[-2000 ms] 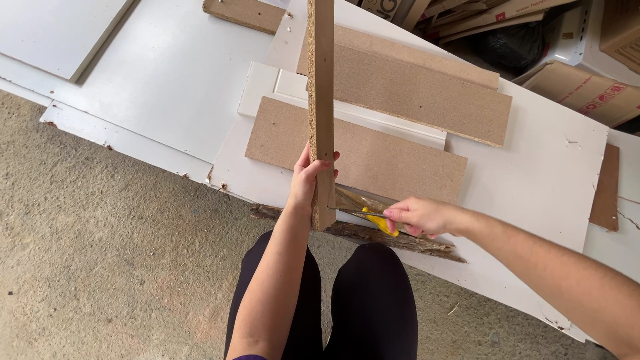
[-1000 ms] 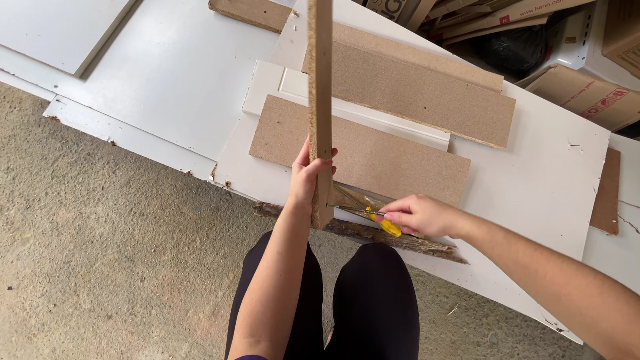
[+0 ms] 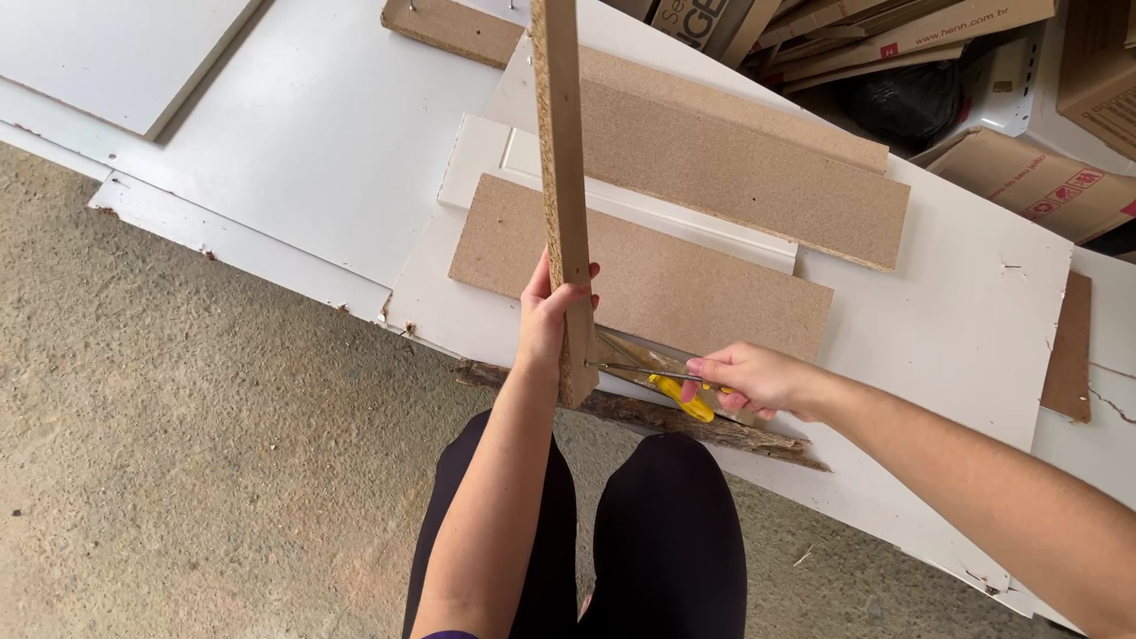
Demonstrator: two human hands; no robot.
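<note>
My left hand (image 3: 548,324) grips a long particleboard strip (image 3: 561,177) near its lower end, holding it on edge. My right hand (image 3: 745,382) is closed around a screwdriver (image 3: 652,369), whose handle is mostly hidden by the fingers. The thin metal shaft reaches left to the strip's lower end, where its tip meets the face. Just below that shaft lies a yellow-handled tool (image 3: 682,398), with a metal shaft pointing up and left. Beneath are a brown strip and a rough piece of wood (image 3: 710,429). Behind the hands lies a flat particleboard panel (image 3: 692,288).
More particleboard (image 3: 745,169) lies farther back on white panels (image 3: 958,328). A short board (image 3: 453,28) with upright screws is at the top. Cardboard boxes (image 3: 1038,177) and a black plastic bag (image 3: 905,98) stand at upper right. Nails protrude near the panels' lower right corner.
</note>
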